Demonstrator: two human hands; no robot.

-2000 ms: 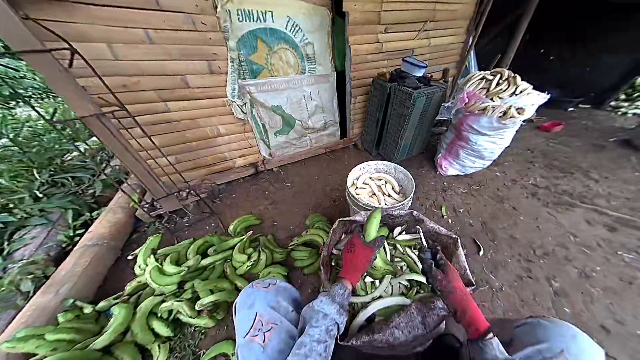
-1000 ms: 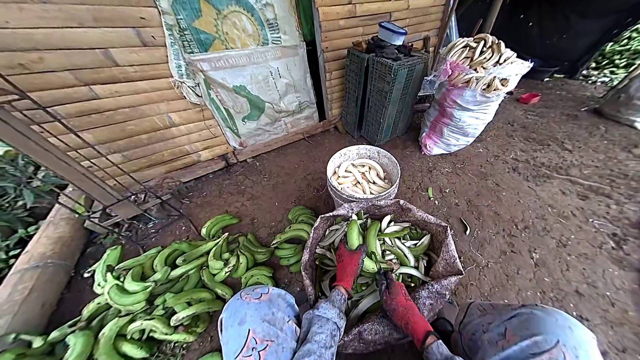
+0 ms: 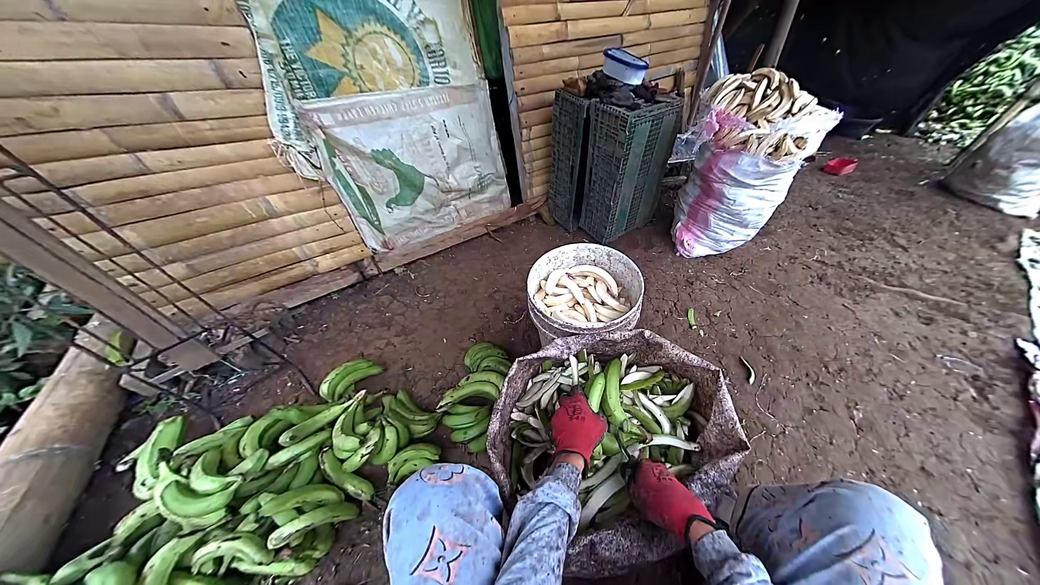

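My left hand (image 3: 578, 426), in a red and black glove, is over an open sack (image 3: 735, 439) of green peels (image 3: 666, 406), at the near end of green plantains or green bananas (image 3: 611, 390); its fingers are partly hidden. My right hand (image 3: 665, 496), gloved alike, is curled low at the sack's right side beside the peels; what it holds, perhaps a small dark tool, is too unclear to tell. Just beyond the sack stands a white bucket (image 3: 548, 321) with peeled pale fruit (image 3: 583, 294). Bunches of unpeeled green fruit (image 3: 284, 471) lie on the ground to the left.
Plastic crates (image 3: 626, 166) bearing a lidded tub (image 3: 625, 67) stand by the bamboo wall (image 3: 138, 106). Right of them is a full sack (image 3: 727, 195) heaped with pale fruit or peels. A red object (image 3: 839, 166) lies on the dirt floor. A log (image 3: 53, 455) edges the left side.
Two seconds ago my left hand held a green fruit upright above the sack; it is now lower, over the peels. My right hand has moved down and inward from the sack's right rim.
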